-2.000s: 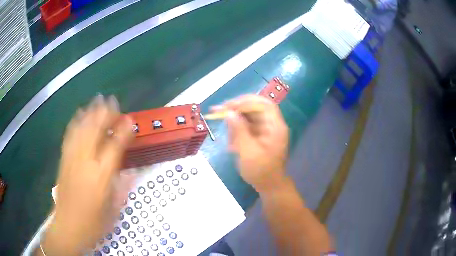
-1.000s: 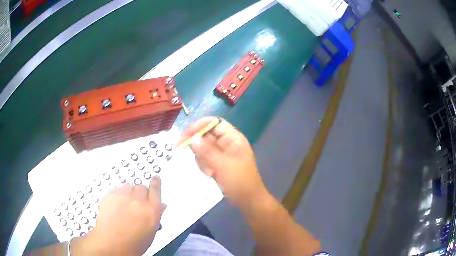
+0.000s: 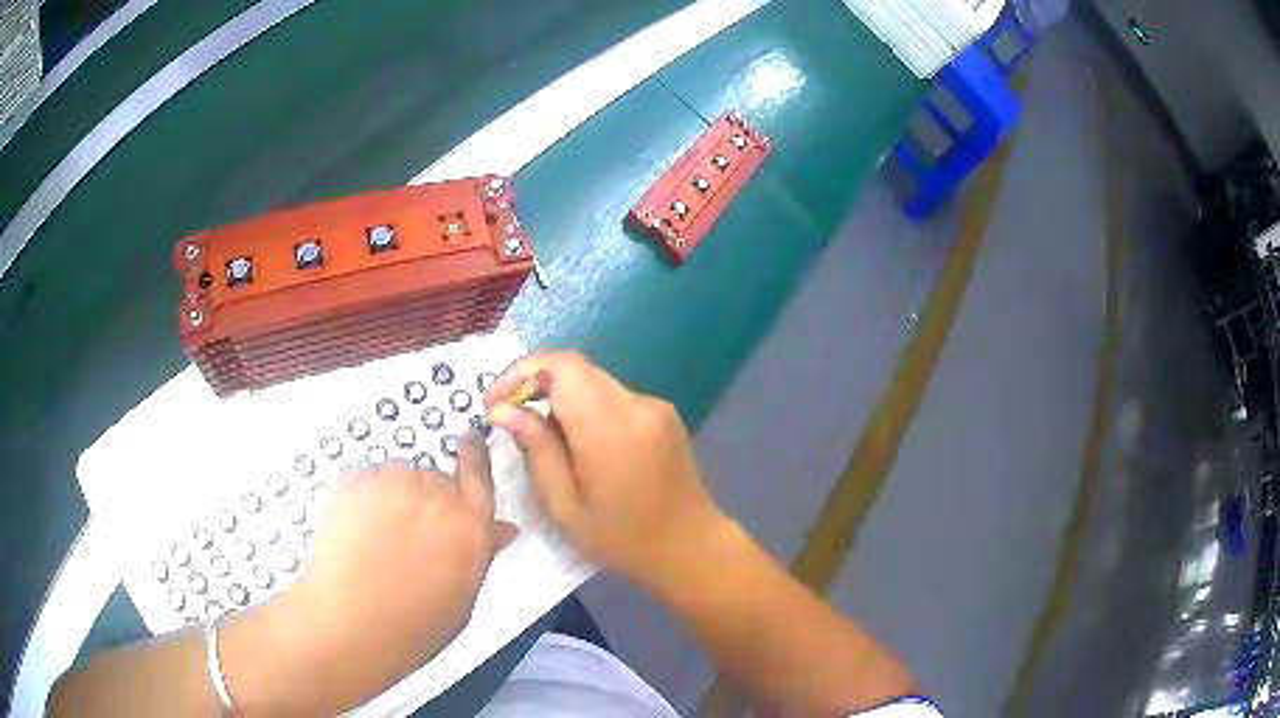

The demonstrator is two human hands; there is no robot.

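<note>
A white parts tray (image 3: 141, 463) with rows of small round parts (image 3: 333, 446) lies in front of me. My left hand (image 3: 407, 547) rests over it, index finger extended to a small part near the tray's right side. My right hand (image 3: 611, 449) pinches a tan pick-up stick (image 3: 522, 391), its tip near that fingertip. The red-brown fixture stack (image 3: 351, 288) stands at the tray's far edge. Three seats on its top hold dark and silver parts; the right-end seat (image 3: 452, 227) looks pale. Whether my left hand holds anything cannot be told.
A single red-brown fixture (image 3: 699, 185) lies on the green surface right of the stack. A slim pale rod (image 3: 539, 274) is at the stack's right end. Pale edge strips (image 3: 590, 87) curve behind. A blue stool (image 3: 962, 126) and white stacked sheets (image 3: 934, 31) are at the upper right.
My hands have come down from the stack to the tray. Since the previous frame, the stick tip and left fingertip have come together at the tray's right side. The view has shifted slightly.
</note>
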